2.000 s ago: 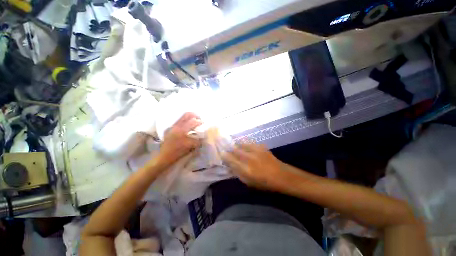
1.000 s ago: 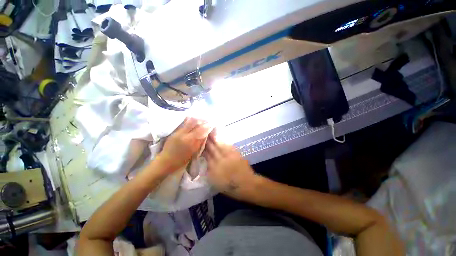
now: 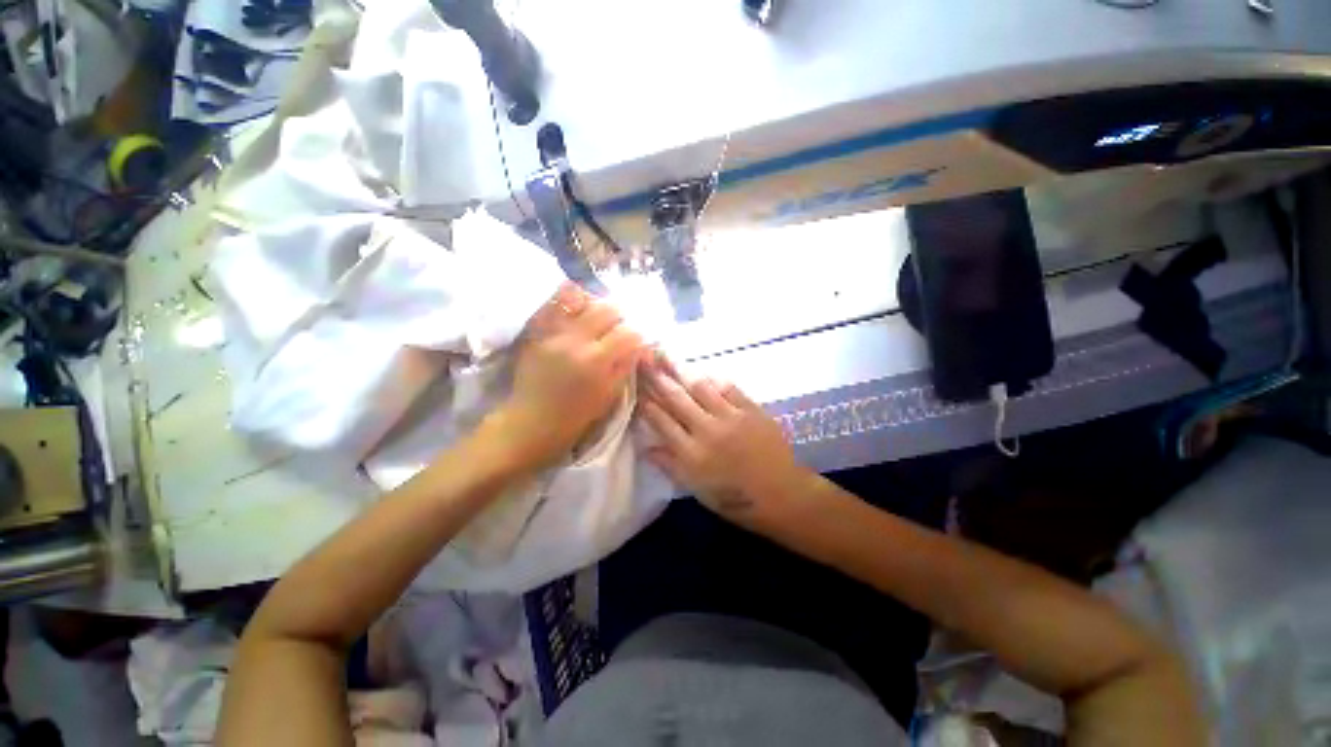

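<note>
White to cream cloth (image 3: pixel 350 350) lies bunched over the left table extension and runs to the needle area. The sewing machine's white head (image 3: pixel 847 168) stands behind it, with the presser foot area (image 3: pixel 674 270) in bright glare. My left hand (image 3: pixel 572 365) is closed on the cloth just in front of and left of the needle. My right hand (image 3: pixel 723 438) rests beside it, with fingertips on the cloth edge near my left fingers. The stitch point itself is lost in the glare.
A black smartphone (image 3: pixel 981 299) with a white cable lies on the bed right of the needle. A black fabric scrap (image 3: pixel 1179 307) lies further right. A tan box (image 3: pixel 41 467) and a steel cylinder (image 3: pixel 51 566) are far left. Cut strips (image 3: pixel 241 66) lie at upper left.
The cloth is spread wider over the left table and hangs in a rounder fold below my hands. My left hand has closed into a grip on it. The whole view has shifted.
</note>
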